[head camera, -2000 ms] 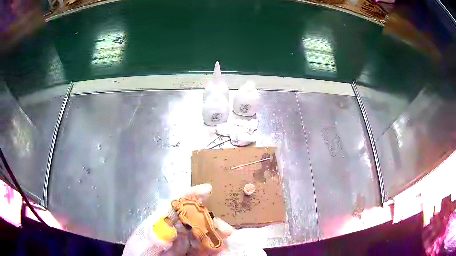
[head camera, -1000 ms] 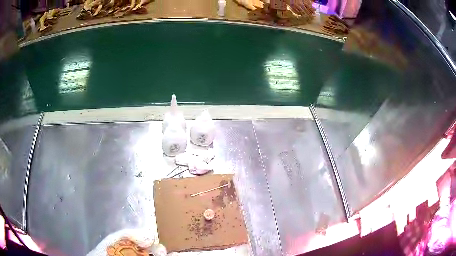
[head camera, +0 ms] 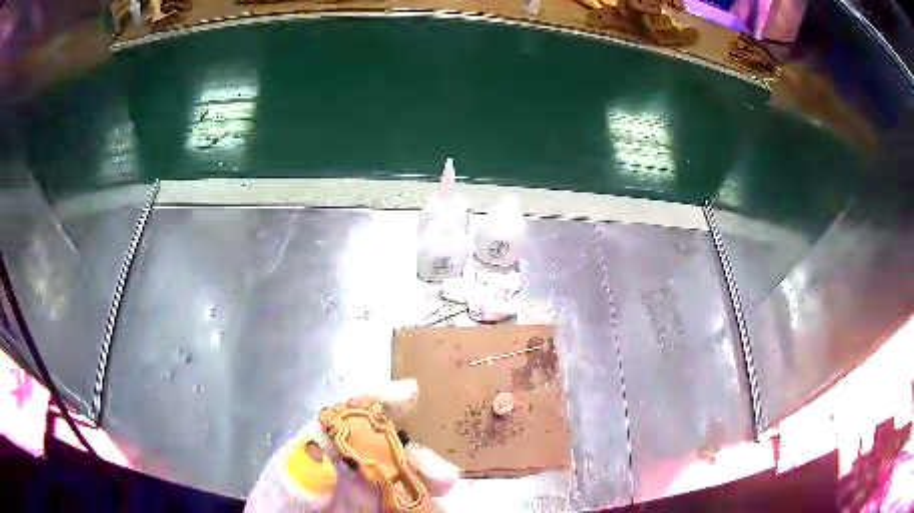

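Note:
My left hand (head camera: 329, 489), in a white knit glove, is at the bottom edge, partly cut off. It holds a tan-orange shoe upper or sandal piece (head camera: 371, 447) with raised edges and a narrow opening at its lower end. Pale fingertips show above and to the right of the piece. A bright yellow patch (head camera: 311, 469) is on its left. My right hand is not visible. A brown cardboard mat (head camera: 431, 363) with dark specks lies just beyond. On it are a small round pale cap or pot (head camera: 503, 403) and a thin pale stick (head camera: 505, 355).
A tall white squeeze bottle (head camera: 442, 240) and a shorter one (head camera: 498, 234) stand behind the cardboard, with crumpled white tissue (head camera: 491, 303) and dark thin sticks (head camera: 444, 314) before it. The shiny metal bench (head camera: 220, 331) meets a green belt (head camera: 401, 110). Tan pieces (head camera: 641, 22) lie on the far table.
The view has swung left and back since the earlier frames. My left hand and the tan piece, mostly cut off a second ago, are higher in the picture again.

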